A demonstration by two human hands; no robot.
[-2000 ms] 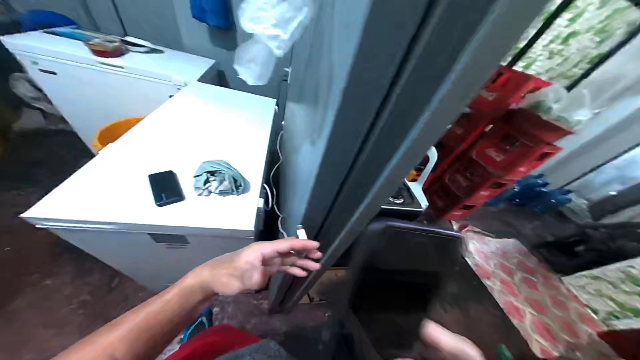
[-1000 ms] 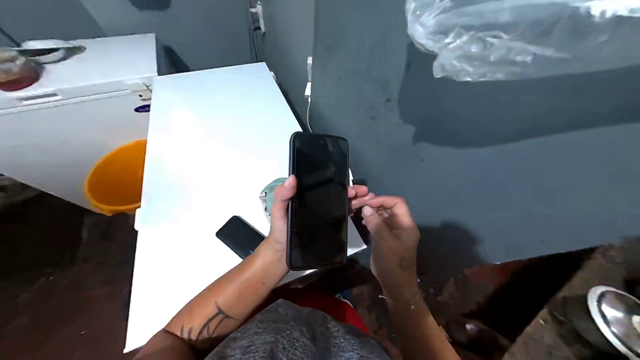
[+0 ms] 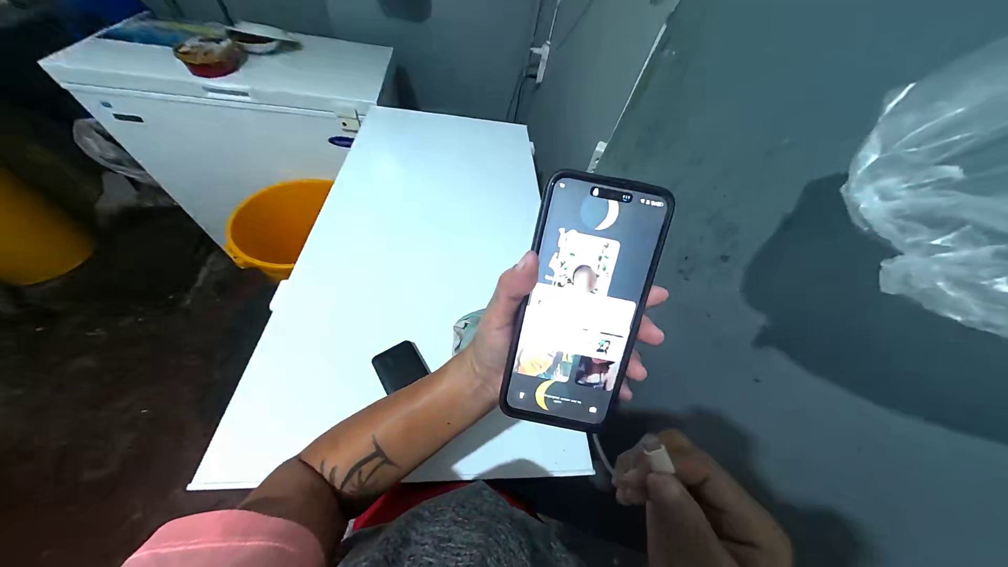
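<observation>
My left hand grips a smartphone in a black case, upright, with its screen lit. Its thumb lies on the left edge and its fingertips show past the right edge. Below and right of the phone, my right hand pinches a white cable connector between thumb and fingers; a white cable shows just under the phone. A second dark phone lies on the white chest freezer top, partly behind my left forearm. A pale green cloth is mostly hidden behind my left wrist.
Another white chest freezer stands at the back left, with a bowl on it. An orange tub sits beside the freezers. A grey wall runs along the right, with a clear plastic bag in front and a cable plug.
The held phone's screen, dark a second ago, is now lit. My right hand has moved away from the phone's side to below and right of it, holding the connector.
</observation>
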